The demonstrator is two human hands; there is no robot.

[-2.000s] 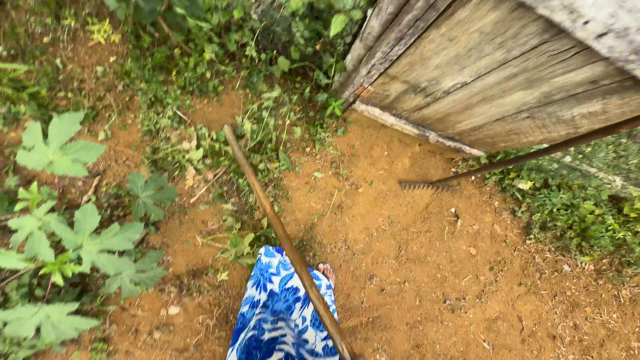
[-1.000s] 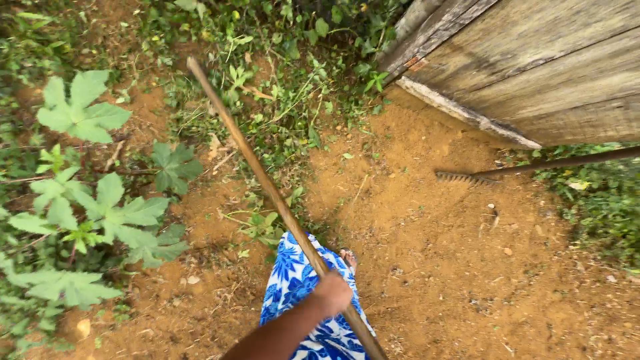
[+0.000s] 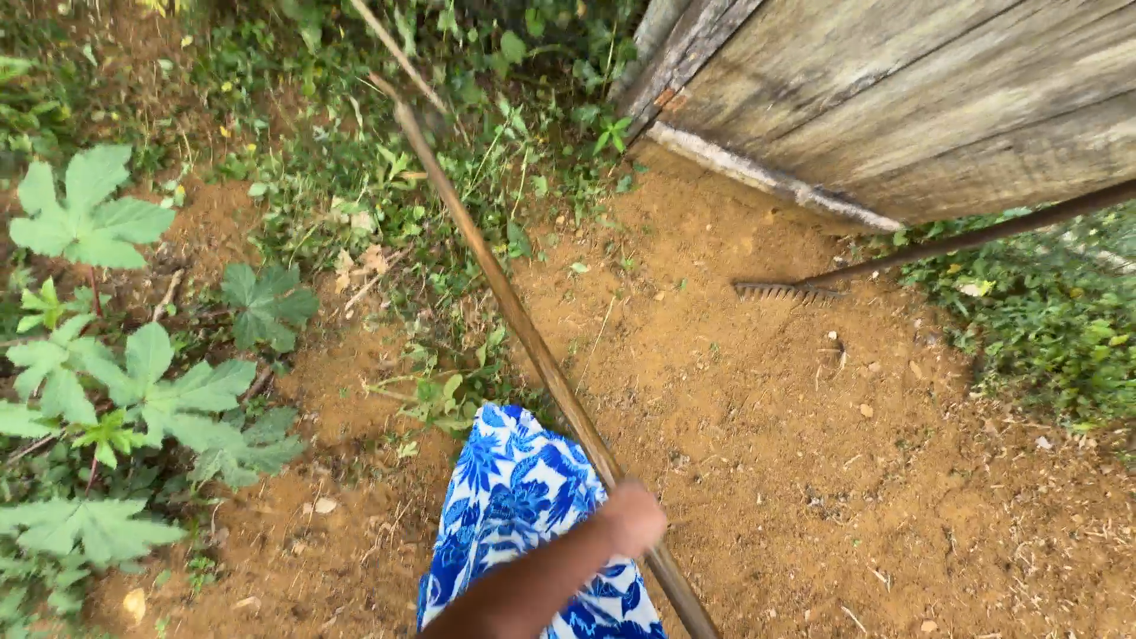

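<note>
My left hand [image 3: 635, 519] is closed around a long wooden pole [image 3: 524, 328], low down near the bottom of the view. The pole slants up and left over the blue and white patterned cloth [image 3: 524, 497] of my clothing. Its far part lies over cut weeds [image 3: 390, 204], and a thin bent tip shows at its upper end. A second thin stick [image 3: 399, 55] or blade-like strip shows just beyond that tip; which it is, I cannot tell. My right hand is out of view.
A rake [image 3: 790, 291] with a dark handle rests teeth-down on the orange soil at the right, beside a weathered plank wall [image 3: 861, 98]. Broad-leaved plants [image 3: 151, 390] grow on the left. Low greenery [image 3: 1056, 328] borders the soil at the far right.
My left hand, out of view two seconds ago, came into view on the pole and is still on it. The pole's far end now shows a thin bent tip.
</note>
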